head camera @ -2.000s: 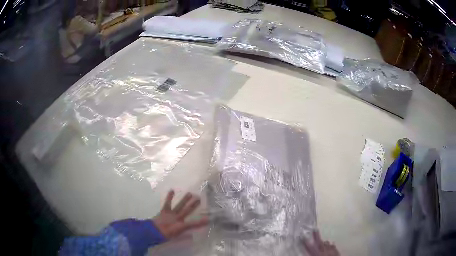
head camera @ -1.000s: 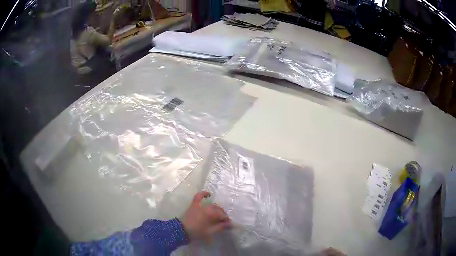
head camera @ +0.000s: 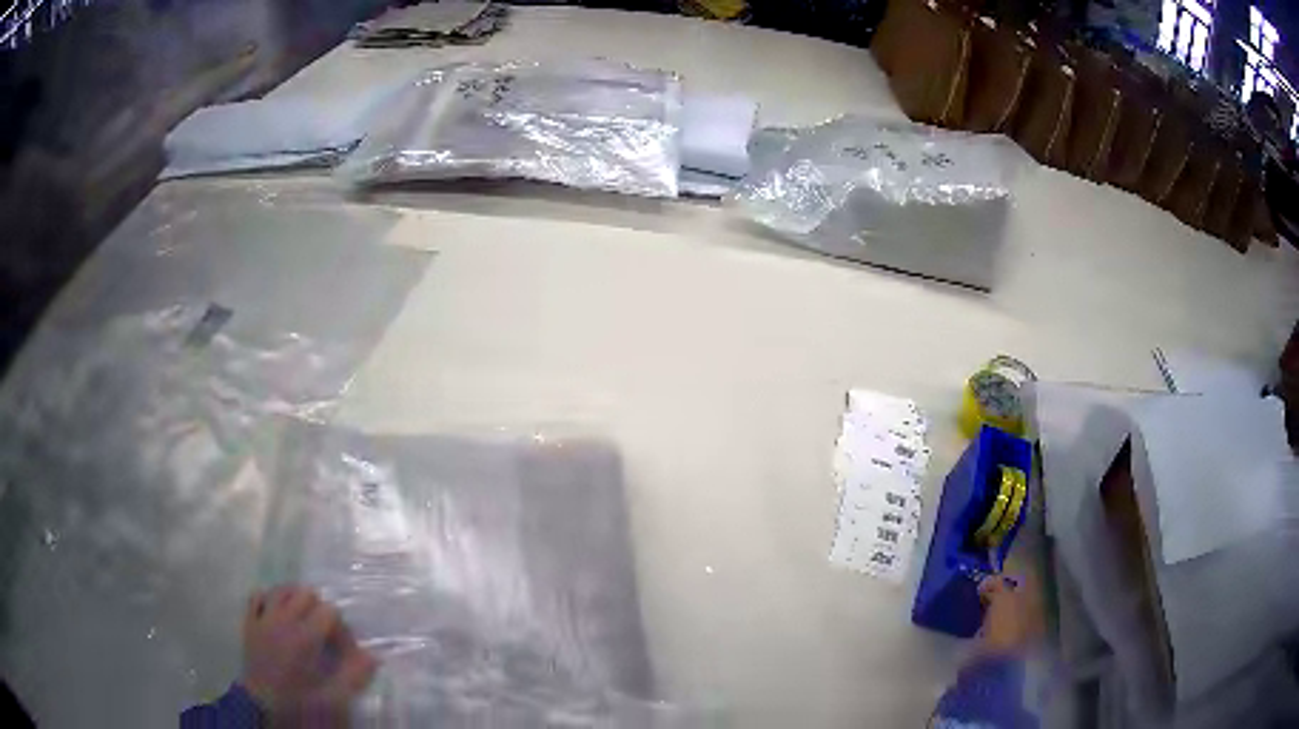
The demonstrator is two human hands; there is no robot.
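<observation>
A packed item [head camera: 499, 556], a grey flat rectangle in clear film with a white label near its upper left, lies in front of me. My left hand [head camera: 302, 648] rests on its lower left part, fingers bent and blurred; whether it grips the film cannot be told. My right hand [head camera: 1009, 612] is at the front end of the blue tape dispenser [head camera: 974, 527], fingertips by the tape's cutting end; its grip is unclear. A strip of barcode labels [head camera: 879, 484] lies left of the dispenser. A spare yellow tape roll [head camera: 999, 397] stands behind it.
Empty poly bags [head camera: 128, 413] lie spread at left. Filled bags [head camera: 534, 128] and a white folded stack [head camera: 271, 135] are across the table. Unpacked goods with white sheets [head camera: 1211, 470] are at right. Brown bags [head camera: 1054, 114] stand in a row at far right.
The view has swung right. My right hand has moved from the item's lower right to the tape dispenser. My left hand stays at the item's left side.
</observation>
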